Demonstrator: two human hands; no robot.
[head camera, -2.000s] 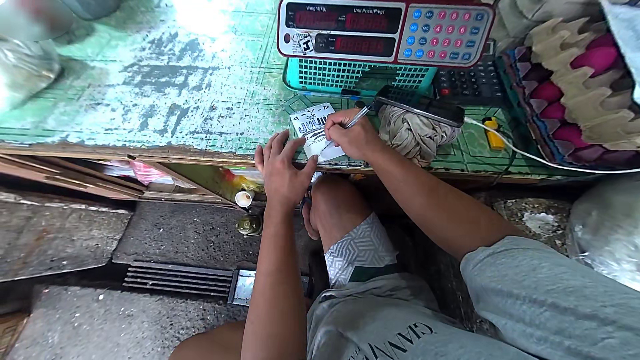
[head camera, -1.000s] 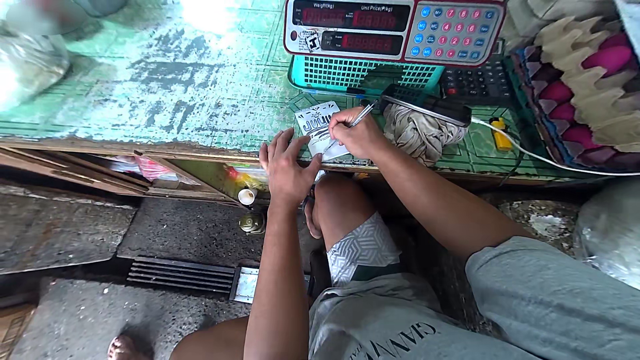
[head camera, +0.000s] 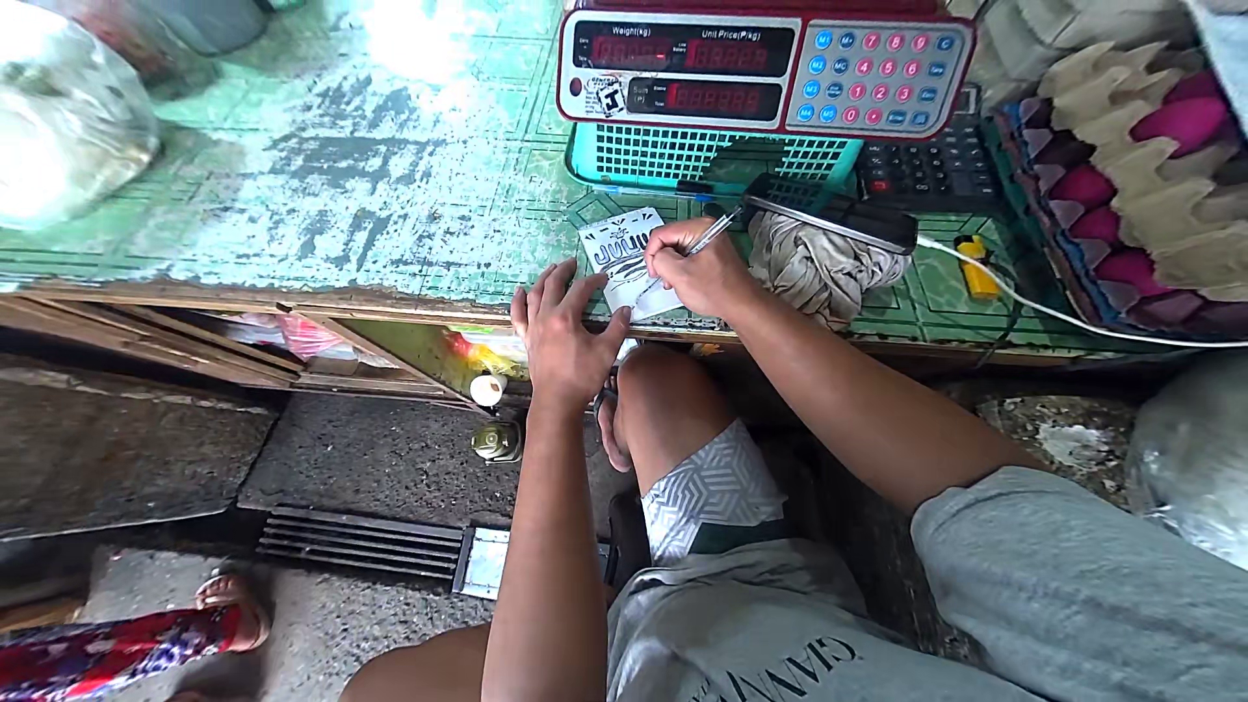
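Note:
A white paper card (head camera: 624, 255) with dark lettering and drawn marks lies at the front edge of the green counter (head camera: 390, 195). My right hand (head camera: 694, 265) grips a pen (head camera: 717, 232), its lower end over the card's lower part. Fingers spread, my left hand (head camera: 568, 331) rests at the card's left side and the counter edge, its thumb at the card's lower corner. Just right of my right hand are a bundled beige cloth (head camera: 814, 268) and a dark case-like object (head camera: 838, 222). Another pen (head camera: 643, 191) lies behind the card.
Behind stand a price-computing scale (head camera: 765, 73), a teal plastic basket (head camera: 712, 156) and a calculator (head camera: 931, 166). A yellow lighter (head camera: 975, 268), a white cable (head camera: 1033, 304) and egg trays (head camera: 1121, 185) are at right. A plastic bag (head camera: 68, 122) sits at left. Another person's foot (head camera: 234, 609) is on the floor.
My right hand with the pen has shifted slightly over the card; my left hand stays beside it. Another person's patterned-clad leg and sandaled foot now show at lower left.

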